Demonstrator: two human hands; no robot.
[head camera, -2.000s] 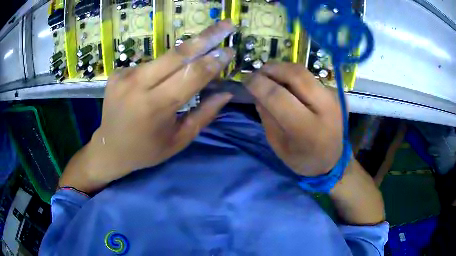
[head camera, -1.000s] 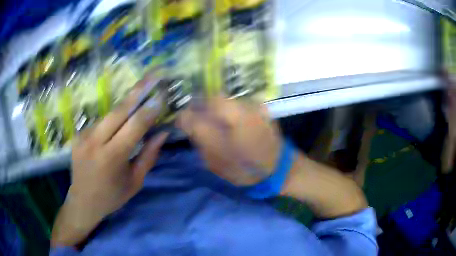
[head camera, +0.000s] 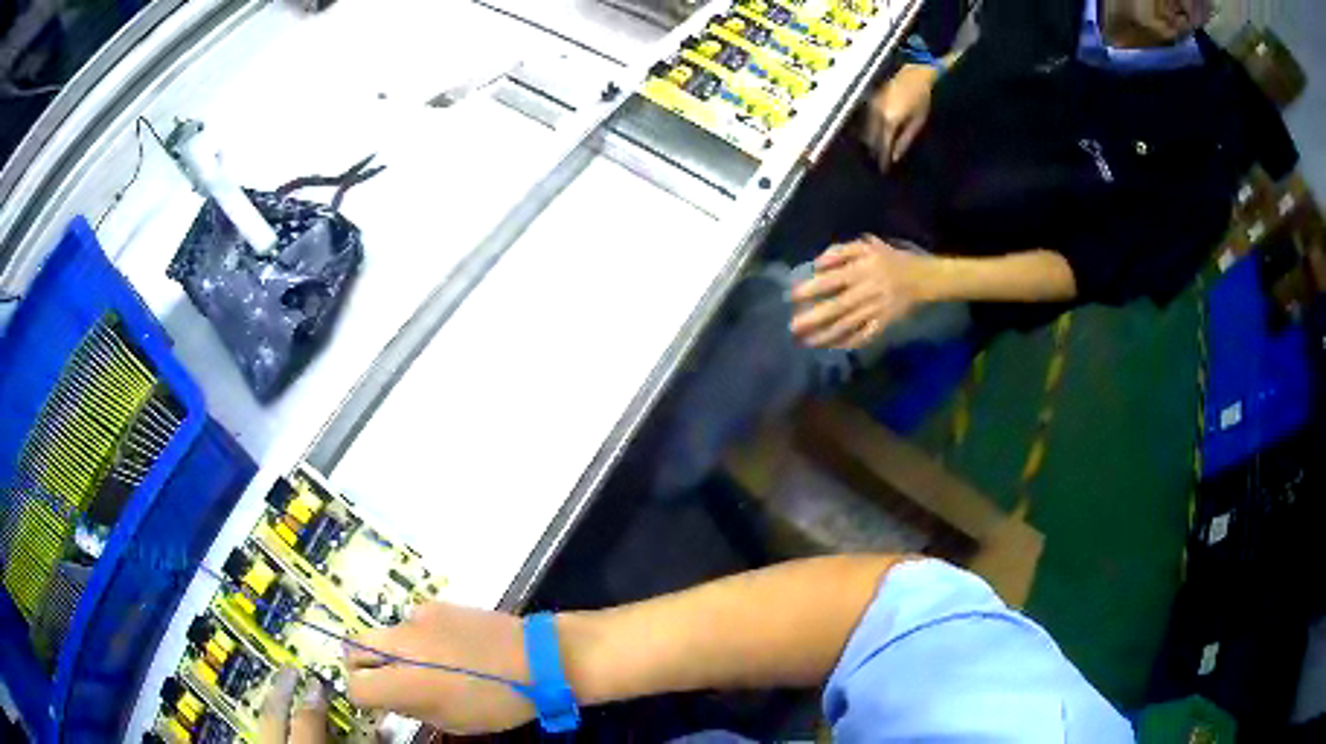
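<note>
A row of pale yellow-green circuit boards with yellow strips (head camera: 339, 544) lies along the bench edge at the lower left. My right hand (head camera: 444, 669), with a blue wristband and thin blue cord, is over the near ends of the boards. Its fingertips point down and left at a board, and whatever is between them is hidden. My left hand (head camera: 294, 709) is cut off by the bottom edge. Only some fingers show, resting at a board just left of the right hand. I cannot tell if either hand holds anything.
A blue tray (head camera: 240, 480) with yellow-edged pieces stands left of the boards. A black plastic bag (head camera: 276, 298) holds a white cylinder (head camera: 233, 196). More boards (head camera: 742, 73) lie farther up the line. Another person (head camera: 1047, 160) sits at the right, above a cardboard box (head camera: 1003, 545).
The view has swung right and up along the line, bringing in the tray, bag and other person. Both my hands now appear at the lower left, still at the boards.
</note>
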